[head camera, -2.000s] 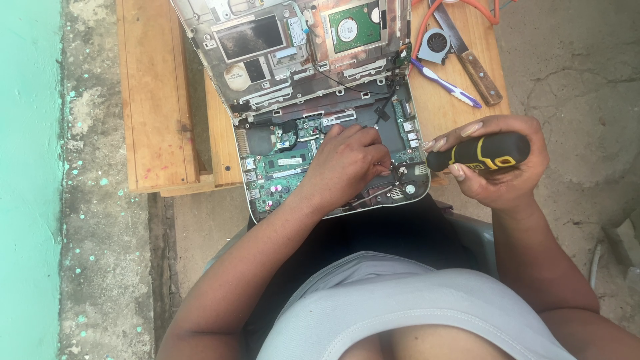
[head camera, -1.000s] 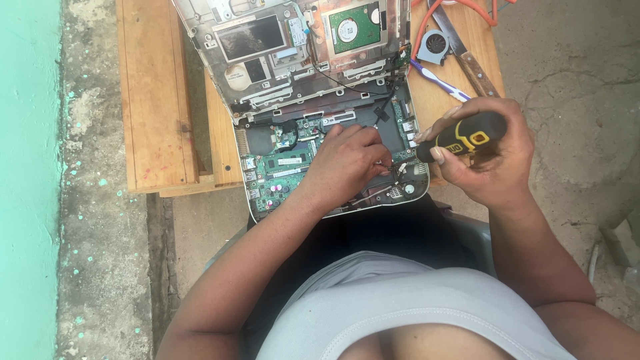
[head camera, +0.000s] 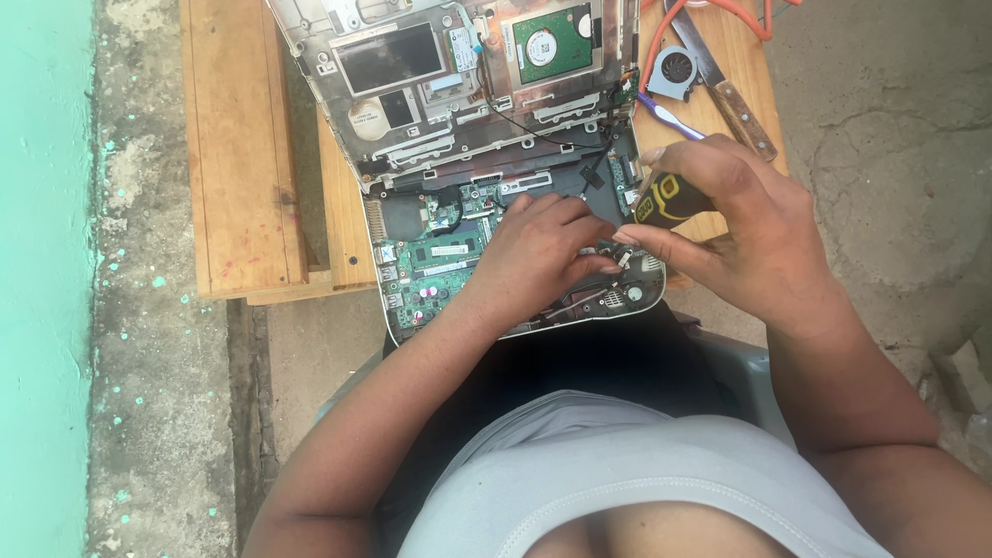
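Note:
An opened laptop base (head camera: 387, 310) lies in front of me, its boards exposed, with the other casing half (head camera: 318, 70) leaning up behind it and bearing a hard drive (head camera: 554, 46). My left hand (head camera: 542, 240) rests over the middle of the base, thumb and fingertips close together near small cables at its right side; whether they pinch anything cannot be told. In my right hand (head camera: 736, 209) is a black and yellow screwdriver handle (head camera: 670, 200), held over the base's right edge. The tool's tip is hidden. A green circuit board (head camera: 434, 256) shows left of my left hand.
On the wooden table (head camera: 240, 155), right of the laptop, lie a cooling fan (head camera: 674, 71), a knife with a wooden handle (head camera: 744, 120), a purple and white toothbrush (head camera: 668, 116) and an orange cable (head camera: 659, 39). A painted wall (head camera: 46, 271) stands at far left.
My right hand has moved up and to the left with the screwdriver, whose handle now points at a different angle over the laptop's right edge. My left hand has stayed at about the same place.

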